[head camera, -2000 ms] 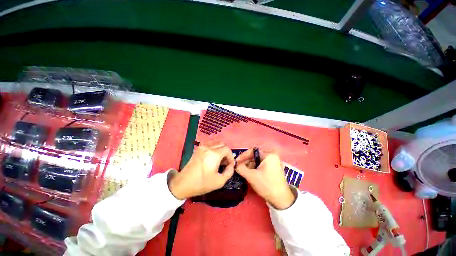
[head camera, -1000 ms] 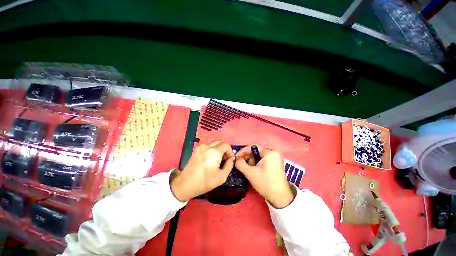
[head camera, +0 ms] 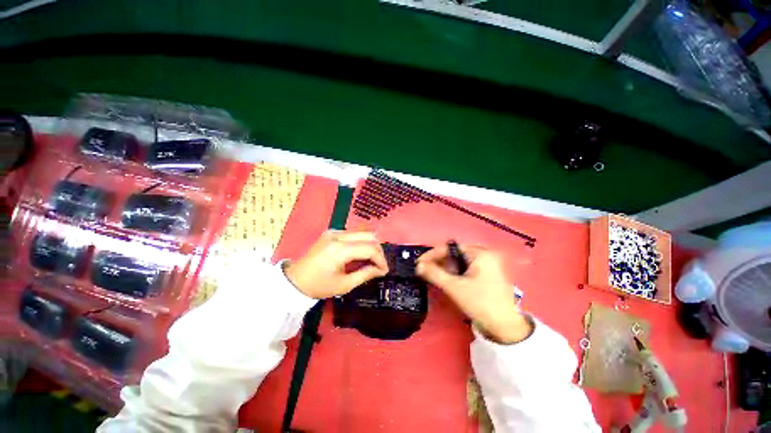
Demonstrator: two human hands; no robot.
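Note:
The black device housing (head camera: 382,309) lies on the red mat in front of me, with a small dark panel (head camera: 407,257) with a light spot at its top. My left hand (head camera: 338,264) is at the panel's left edge, fingers curled; whether it grips anything is unclear. My right hand (head camera: 475,286) is at the panel's right edge and holds dark, pen-like tweezers (head camera: 457,257), pointing up between its fingers. Its fingertips hide any small part there. My right hand mostly covers the white sheet of black strips; only its edge (head camera: 518,294) shows.
Small black parts (head camera: 380,196) and a long thin line lie behind the housing. A yellow sheet (head camera: 264,207) and a blister tray (head camera: 190,262) of black units are at left. At right are an orange parts box (head camera: 598,258), a glue gun (head camera: 658,380) on a tan pad (head camera: 610,359) and a fan (head camera: 748,283).
My hands, earlier together over the panel, have moved apart and uncovered it and more of the housing. My right hand has shifted right over the black strips. The view has shifted slightly.

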